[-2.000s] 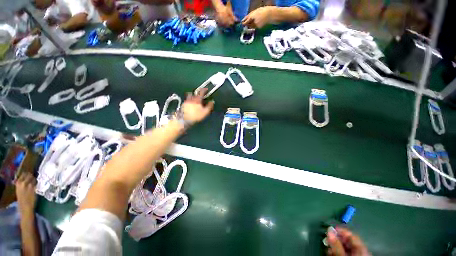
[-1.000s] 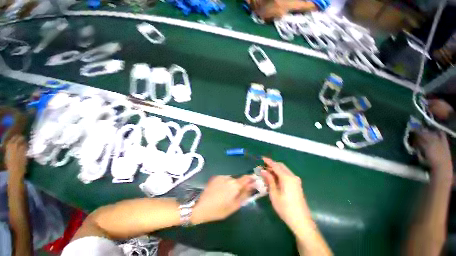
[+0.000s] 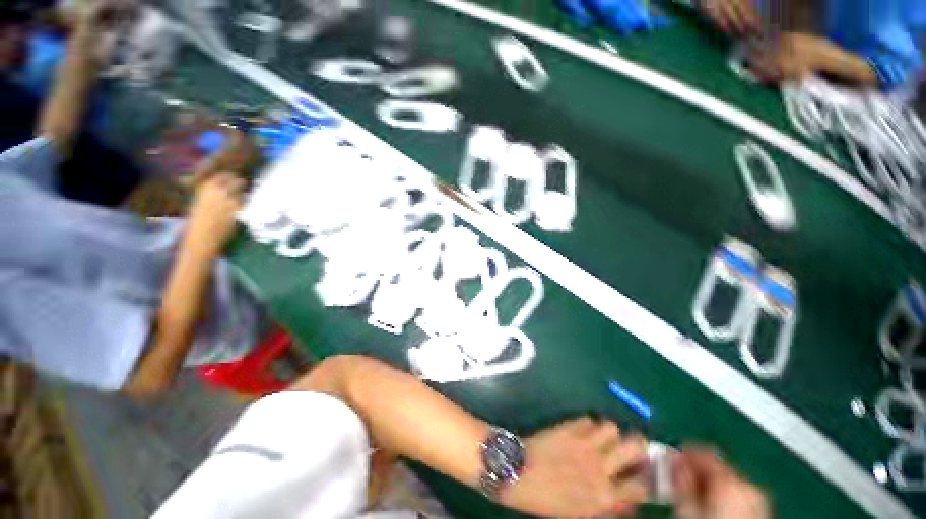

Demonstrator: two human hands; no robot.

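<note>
My left hand (image 3: 574, 468), with a watch on its wrist, is at the lower right of the view. Its fingers are at a white housing (image 3: 662, 472), partly hidden and blurred. My right hand (image 3: 723, 489) is at the bottom edge, blurred and partly cut off, and grips the other side of the same housing. A blue battery (image 3: 630, 398) lies on the green bench just beyond my hands. Whether a wire joins it to the housing cannot be seen.
A heap of white housings (image 3: 406, 243) lies left of my hands. Beyond the white strip (image 3: 609, 313) lie several housings and two filled housings (image 3: 767, 312). A person (image 3: 91, 264) sits at the left near a red stool (image 3: 249, 367). Another person's hands are at the top right.
The view has swung left, so the bench things appear further right. Both hands stay together at the white housing, now lower and further right in the picture.
</note>
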